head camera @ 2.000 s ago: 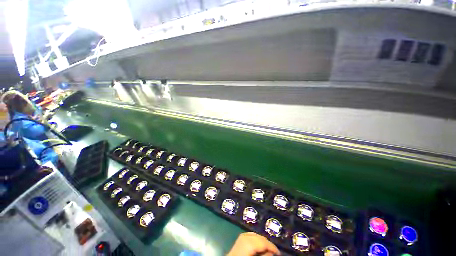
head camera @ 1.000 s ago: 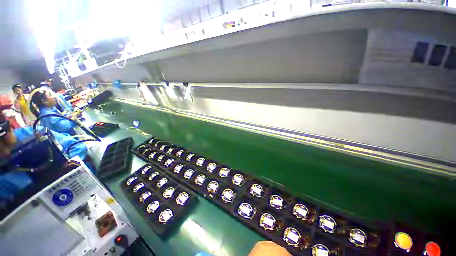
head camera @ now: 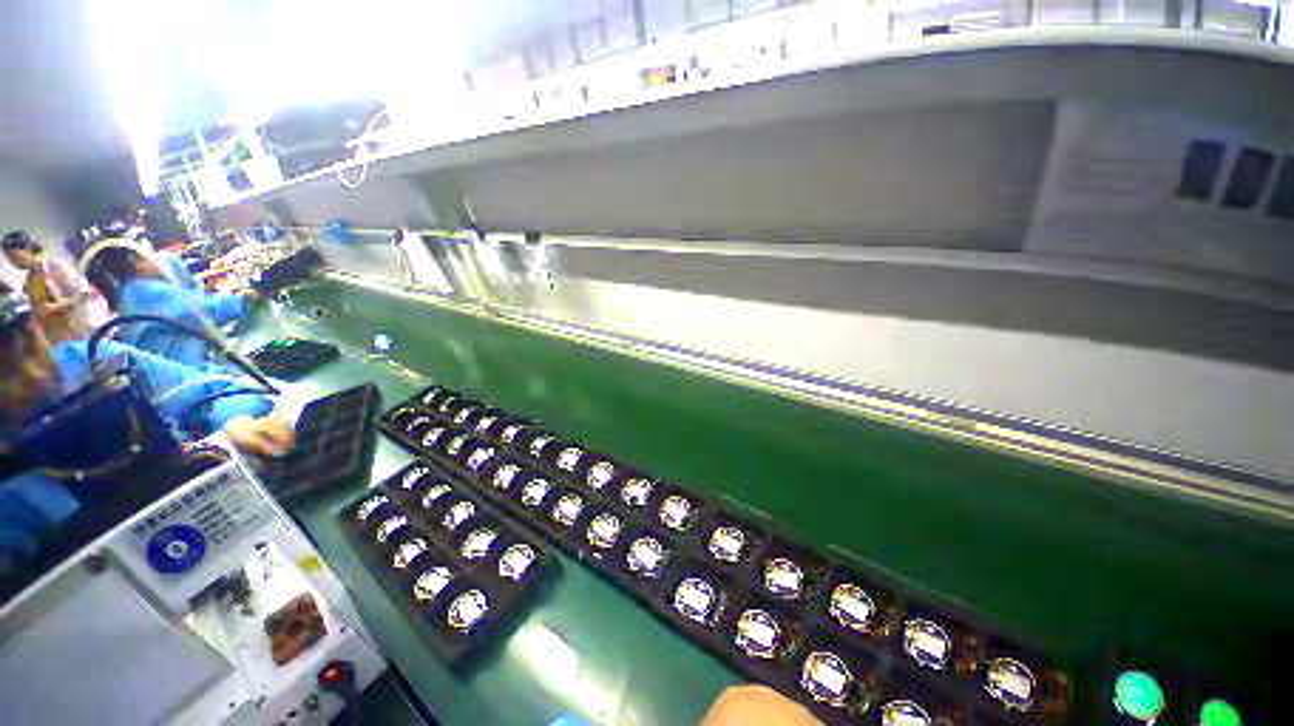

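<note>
A long black tray strip (head camera: 558, 556) holds two rows of silver-rimmed round units with bright centres, such as this unit (head camera: 758, 633). A shorter black tray (head camera: 457, 645) with the same kind of units lies to its left. Two lit discs glow green at the bottom right, one whole (head camera: 1138, 695) and one cut by the edge (head camera: 1220, 713). My left hand (head camera: 762, 706) shows only as a small part at the bottom edge, beside the long strip; its fingers and anything in them are hidden. My right hand is out of view.
An empty black pocket tray (head camera: 335, 437) has another person's hand (head camera: 261, 431) at its near side. A white test device (head camera: 182, 596) stands at the lower left. A small black tray with green lights (head camera: 294, 355) lies farther along. People in blue sit at the left. A grey shelf wall (head camera: 795, 170) rises behind.
The view has turned left, shifting the trays rightwards in the picture. The lit discs have changed colour to green. Another person's hand has come to the empty tray. My left hand remains at the bottom edge.
</note>
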